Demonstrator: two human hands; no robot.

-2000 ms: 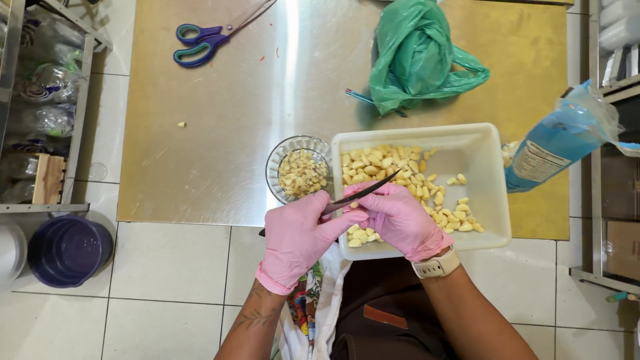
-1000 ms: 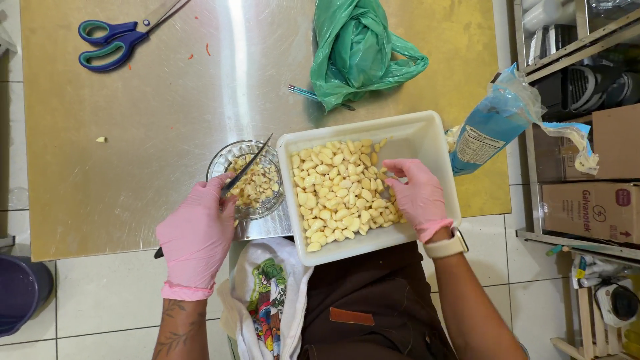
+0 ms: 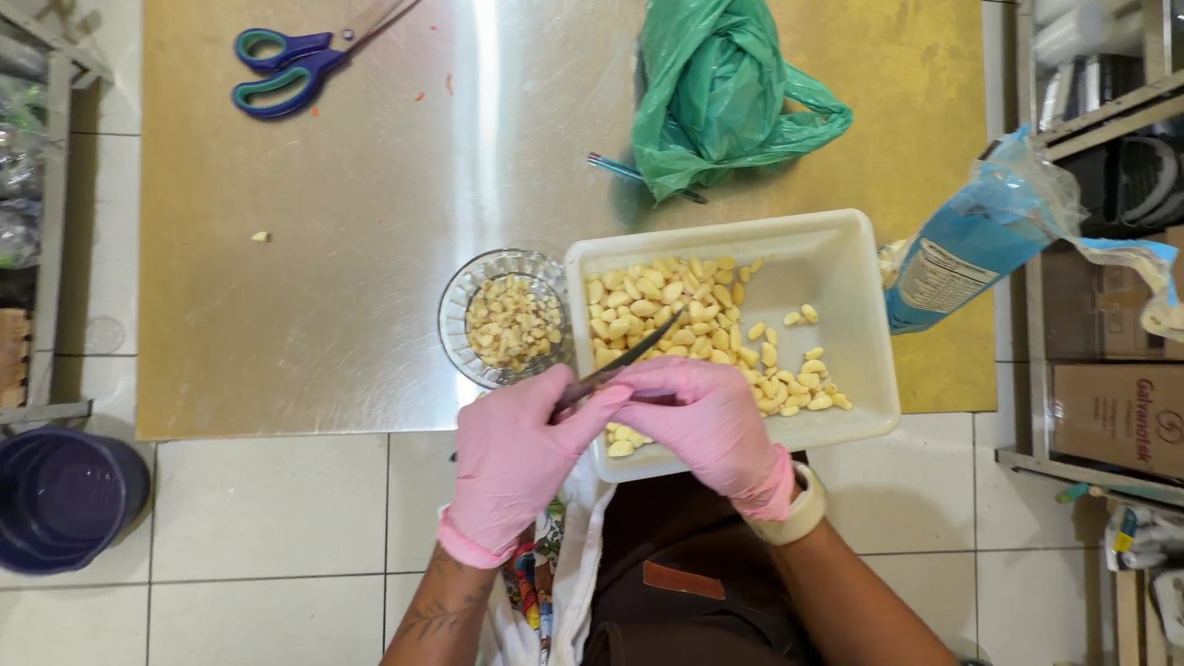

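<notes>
My left hand (image 3: 518, 453), in a pink glove, is closed on a knife (image 3: 629, 356) whose dark blade points up and right over the white plastic tub (image 3: 874, 324). My right hand (image 3: 708, 425), also gloved, meets it at the blade over the tub's near left part; its fingertips are pinched together, and whatever lies between them is hidden. Peeled garlic cloves (image 3: 661, 296) fill much of the tub's left side, with looser ones to the right. Touching or nearly touching the tub's left wall, a glass bowl (image 3: 453, 319) holds small cut garlic pieces (image 3: 513, 324).
On the metal table (image 3: 351, 342) lie scissors (image 3: 305, 74), a green plastic bag (image 3: 721, 102), a pen (image 3: 615, 167) and a small garlic piece (image 3: 263, 237). An opened blue package (image 3: 962, 250) leans by the tub's right side. A dark bucket (image 3: 69, 499) stands on the floor at left.
My right hand has come from the tub's right side to meet my left hand at the knife. My left hand has moved from beside the glass bowl toward the tub, the knife still in it.
</notes>
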